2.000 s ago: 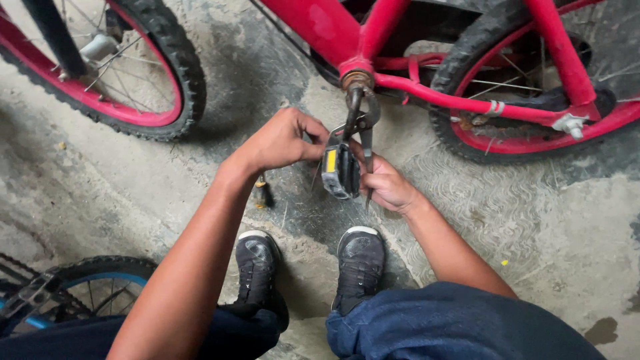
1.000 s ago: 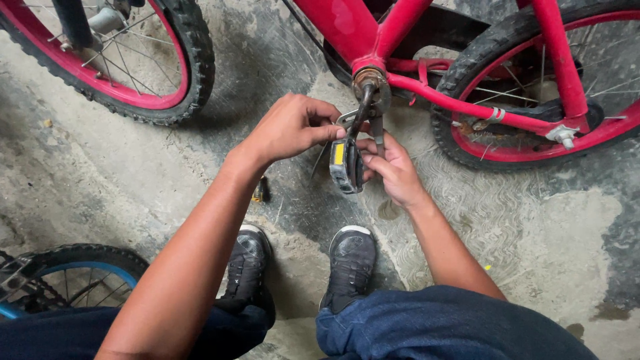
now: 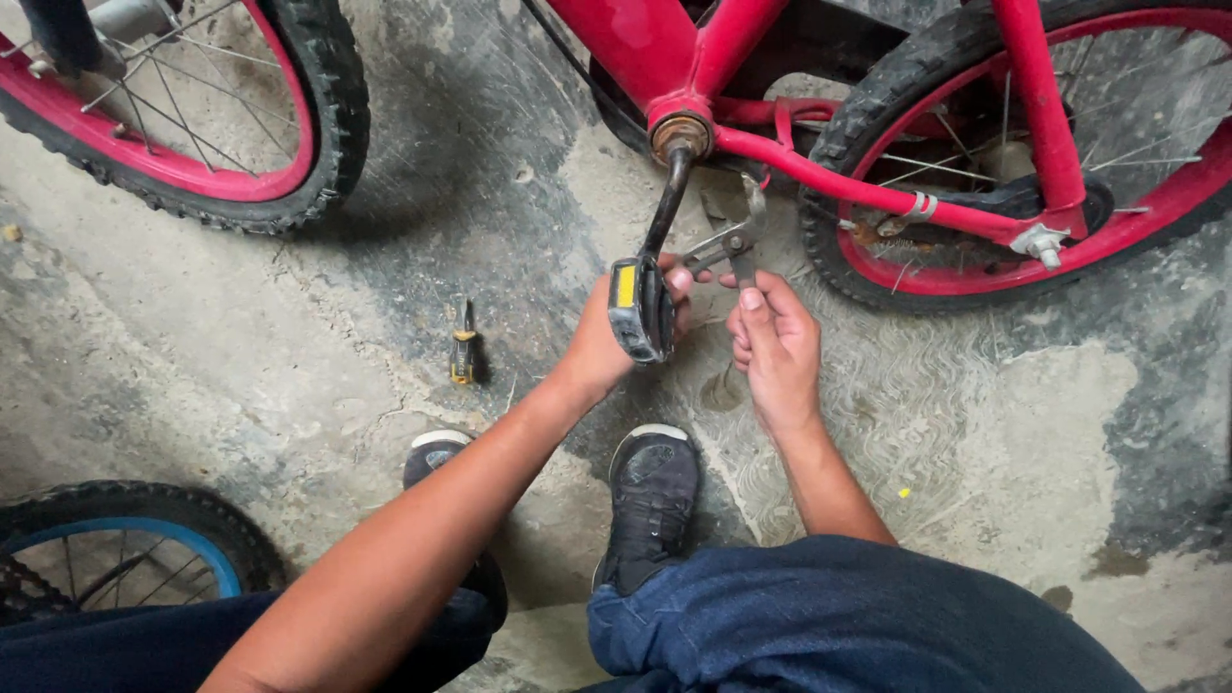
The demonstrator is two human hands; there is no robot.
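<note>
A red bicycle frame (image 3: 693, 58) has a rusty bottom bracket (image 3: 681, 138), from which a black crank arm (image 3: 668, 202) runs down to a black pedal (image 3: 641, 310) with a yellow reflector. My left hand (image 3: 616, 327) is partly behind the pedal, its fingertips at one handle of metal pliers (image 3: 739, 241). The other handle is pinched in my right hand (image 3: 775, 337), to the right of the pedal. The pliers' handles are spread, and their jaws point up, below the frame tube. Whether the jaws touch anything is unclear.
A short screwdriver (image 3: 463, 348) with a yellow and black handle lies on the concrete floor. The red bicycle's rear wheel (image 3: 924, 289) is at right, its front wheel (image 3: 289, 183) at upper left. Another wheel with a blue rim (image 3: 207, 553) is at lower left. My shoes (image 3: 654, 491) are below.
My left hand has moved from the left side of the crank to behind the pedal, at the pliers. The pliers have shifted right, away from the crank, and their handles are spread.
</note>
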